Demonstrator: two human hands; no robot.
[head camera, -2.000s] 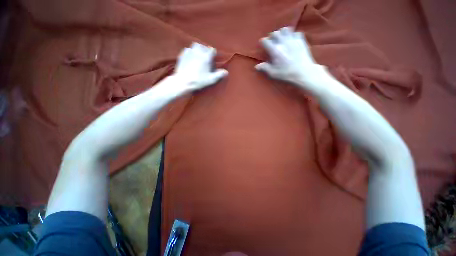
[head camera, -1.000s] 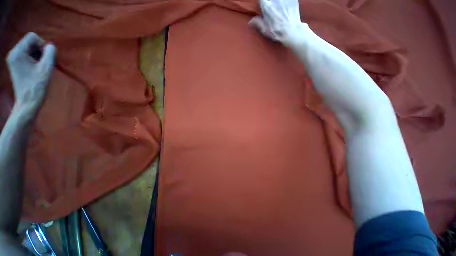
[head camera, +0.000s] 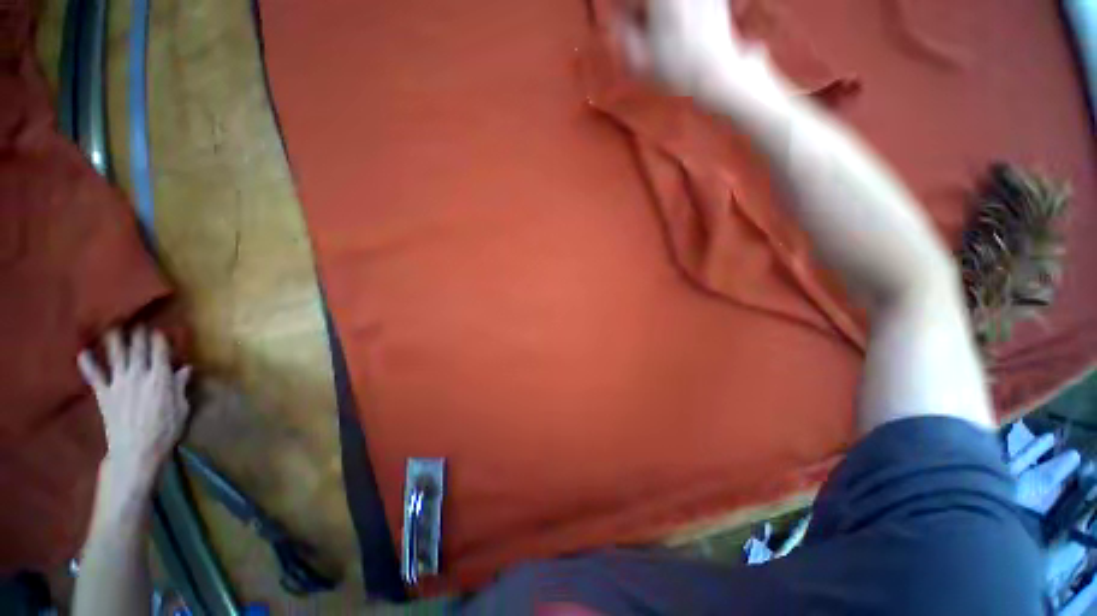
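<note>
Rust-red fabric (head camera: 481, 301) lies flat over the middle of the table, with a loose folded part (head camera: 722, 241) at its upper right. My left hand (head camera: 142, 391) rests with spread fingers on the edge of a loose red fabric pile (head camera: 48, 313) at the far left. Whether it grips the cloth cannot be told. My right hand (head camera: 680, 42) is blurred at the top edge, over the folded cloth; its fingers are unclear. A silver metal weight (head camera: 422, 520) lies on the near left corner of the fabric.
Black shears (head camera: 259, 523) lie on bare wood (head camera: 229, 241) at left. A dark metal rail (head camera: 90, 84) and a thin blue-grey strip (head camera: 141, 120) run beside the pile. A brown feather duster (head camera: 1010, 247) lies at right. Pale bundles (head camera: 1041, 469) show below the table edge.
The view has shifted, showing more of the table's left side and the duster. My left hand and the loose cloth moved left, uncovering bare wood. My right hand remains over the folds.
</note>
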